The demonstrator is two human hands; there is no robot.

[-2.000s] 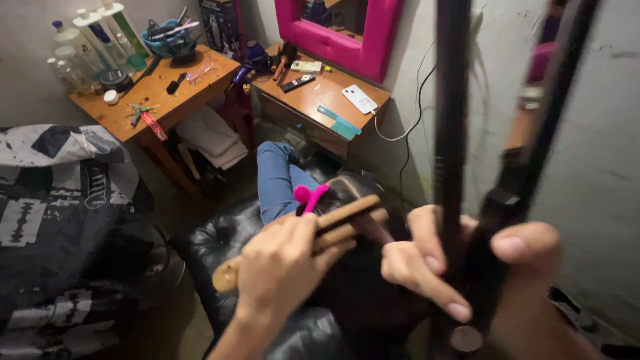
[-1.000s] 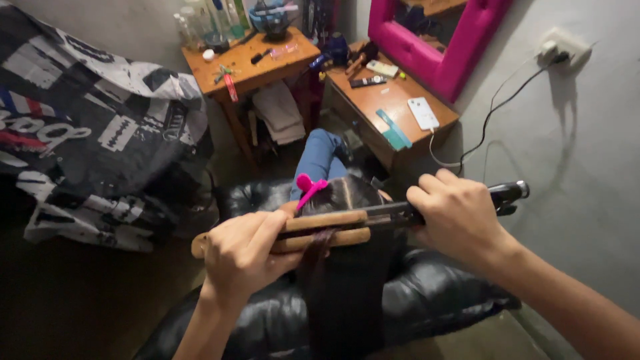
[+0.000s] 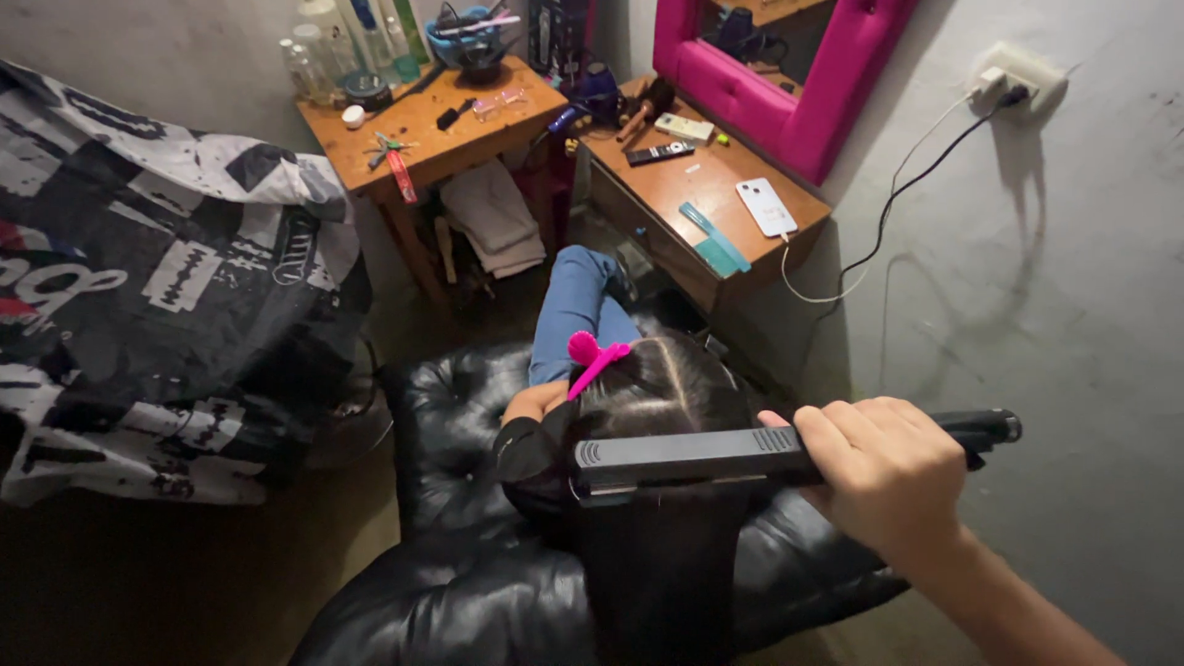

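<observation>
My right hand (image 3: 883, 462) grips the handle end of a black hair straightener (image 3: 684, 458), which lies level across the back of a seated person's head. The straightener's plates look closed together; whether hair is between them cannot be told. Dark, parted hair (image 3: 703, 379) shows above the tool, and long dark hair or dark clothing hangs below it. A pink hair clip (image 3: 597, 359) holds hair on the left side of the head. The person sits in a tufted black leather chair (image 3: 462, 592). My left hand is out of view.
A wooden dresser (image 3: 647, 203) holds a white phone (image 3: 766, 207), a teal comb (image 3: 715, 239) and a remote control (image 3: 659, 154). Bottles stand on a wooden table (image 3: 370, 157). Cords hang from a wall outlet (image 3: 1022, 79). A patterned cloth (image 3: 185, 305) covers something at left.
My left hand, with the wooden two-armed tool it held around the hair, has left the view. The straightener, beside that tool a second ago, now lies across the back of the head.
</observation>
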